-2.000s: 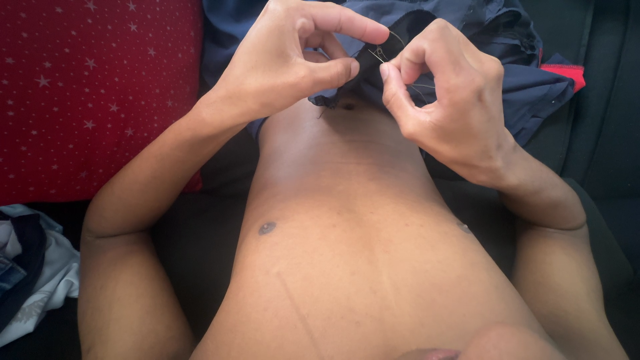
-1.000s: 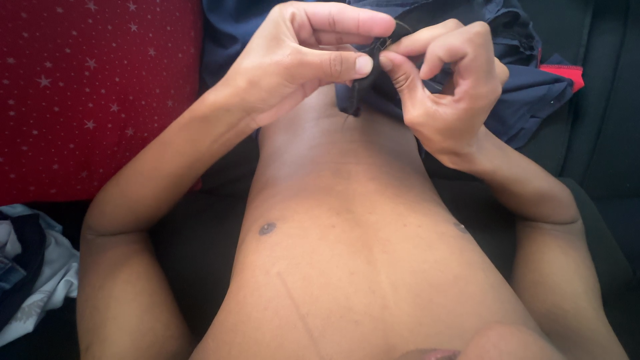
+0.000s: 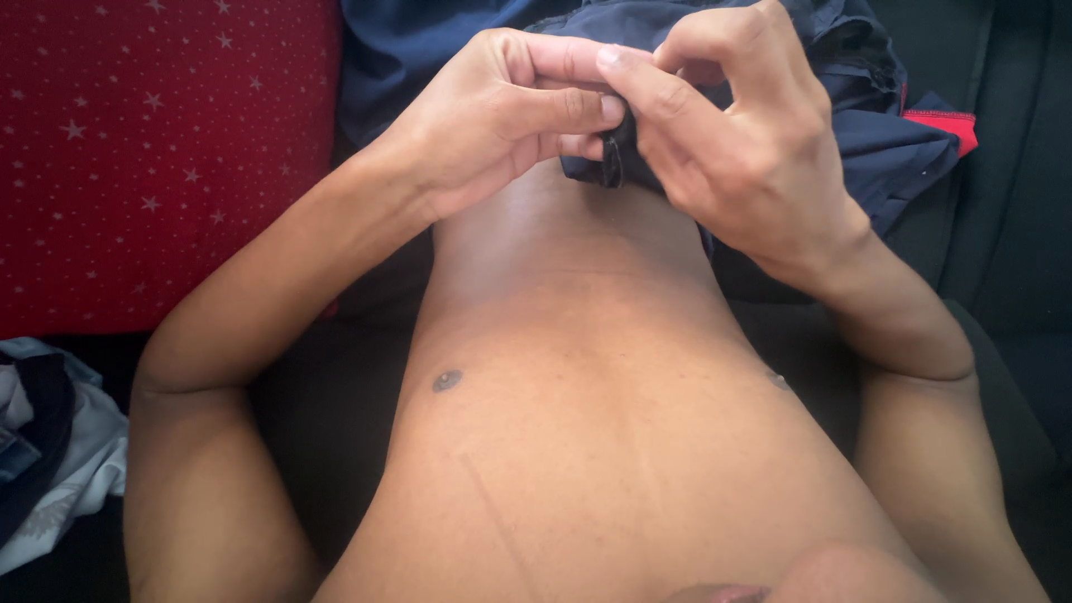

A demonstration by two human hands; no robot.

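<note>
At the top centre my left hand (image 3: 519,113) pinches the edge of a piece of dark fabric (image 3: 614,155) between thumb and fingers. My right hand (image 3: 745,126) meets it from the right, its thumb or finger tip touching the left index finger over the fabric. Whether the right hand holds anything between its fingers is hidden; no needle or thread can be made out now. Around and behind both hands lies a dark navy garment (image 3: 888,163), spread over the lap, with a small red patch (image 3: 946,127) at its right edge.
A red cushion or cloth with silver stars (image 3: 117,167) fills the upper left. Below it, at the left edge, lies a heap of white and dark clothing (image 3: 79,477). The dark seat (image 3: 1013,218) is on the right. My bare torso spans the middle.
Two seconds ago my hands held a thin needle-like piece and a thread between them. My left hand then closed on the dark fabric, and my right hand has since turned and come over the left fingertips.
</note>
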